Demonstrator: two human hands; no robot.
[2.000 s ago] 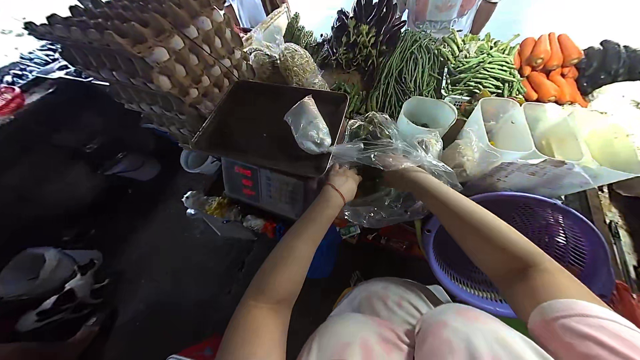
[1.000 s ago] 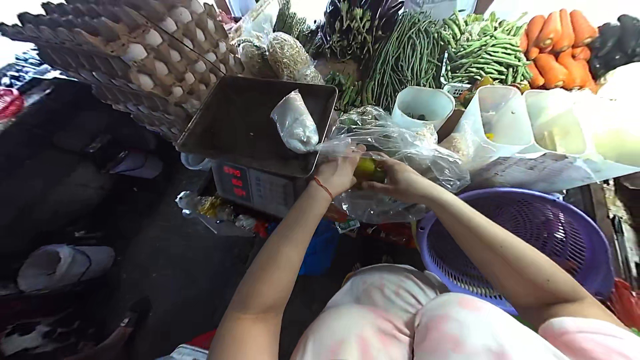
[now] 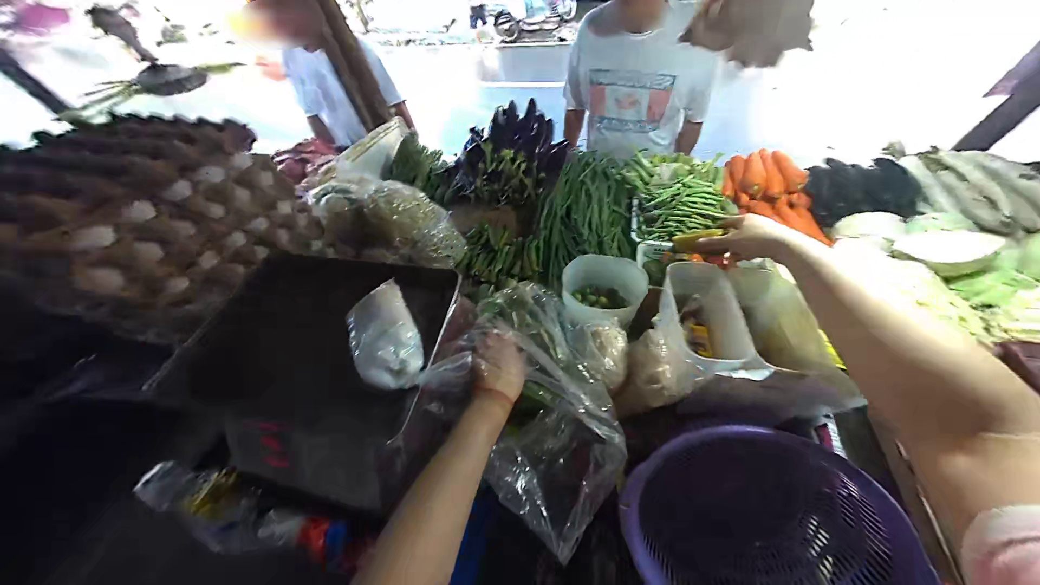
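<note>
My left hand [image 3: 497, 361] grips the edge of a clear plastic bag [image 3: 561, 447] with something green inside. Just left of it, a small tied plastic bag with white contents [image 3: 388, 337] lies on the dark tray of a weighing scale [image 3: 284, 341]. My right hand [image 3: 743, 240] is stretched out past the white plastic containers [image 3: 707, 317], with its fingers on a yellowish-green vegetable or fruit [image 3: 699, 238] beside the green beans [image 3: 686, 203]. Whether that piece is lifted clear cannot be told.
Egg trays [image 3: 154, 219] are stacked at the left. Eggplants [image 3: 512, 146], long beans [image 3: 585, 211], carrots [image 3: 768, 179] and cabbages [image 3: 886, 236] line the back. A purple plastic basket [image 3: 642, 520] stands at the lower right. Two people stand beyond the produce, one in a printed shirt [image 3: 638, 97].
My right hand has moved from the clear bag, where it touched a green item, forward and right to the produce. My left hand stays at the bag. The view has tilted up.
</note>
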